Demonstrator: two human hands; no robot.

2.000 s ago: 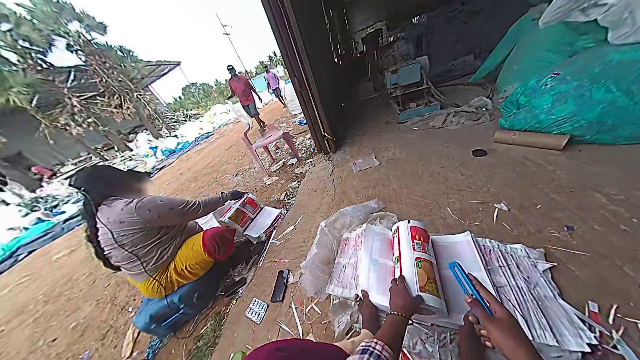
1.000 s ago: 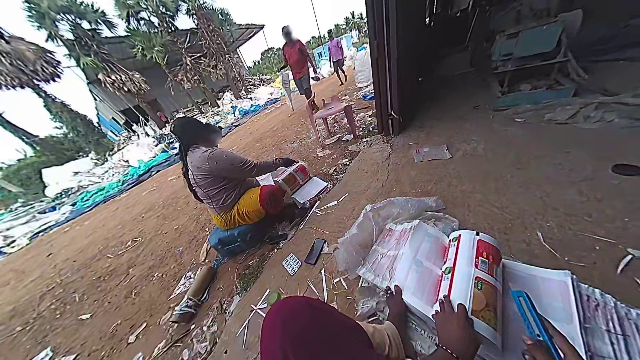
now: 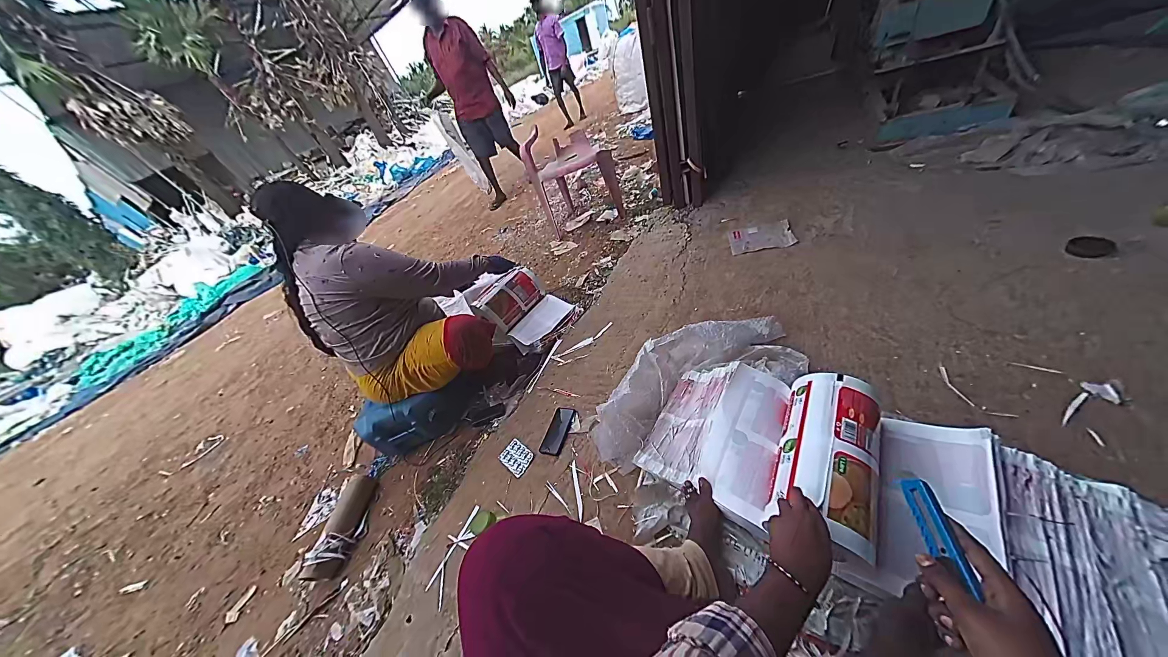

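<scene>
My left hand (image 3: 798,538) is closed on the near edge of a stack of printed plastic film sheets (image 3: 826,461), at lower right. The top printed sheet curves upward, with white sheets beneath and beside it. In my right hand (image 3: 972,589) is a blue utility knife (image 3: 940,534), pointing up and left over the white sheets. Whether its blade is out cannot be told. Crumpled clear plastic (image 3: 689,374) lies at the stack's left, and a crinkled pile of film (image 3: 1086,547) at its right. A bare foot (image 3: 707,525) rests beside my left hand.
Maroon cloth (image 3: 557,589) fills the lower middle. A phone (image 3: 557,431) and a blister pack (image 3: 516,458) lie on the ground. A seated co-worker (image 3: 365,283) handles similar printed sheets at left. Two people stand or walk beyond a pink plastic chair (image 3: 579,173). A cardboard tube (image 3: 342,525) lies lower left.
The view has swung left. The person in the red shirt has come nearer. My left hand stays at the printed stack, and the knife remains in my right hand.
</scene>
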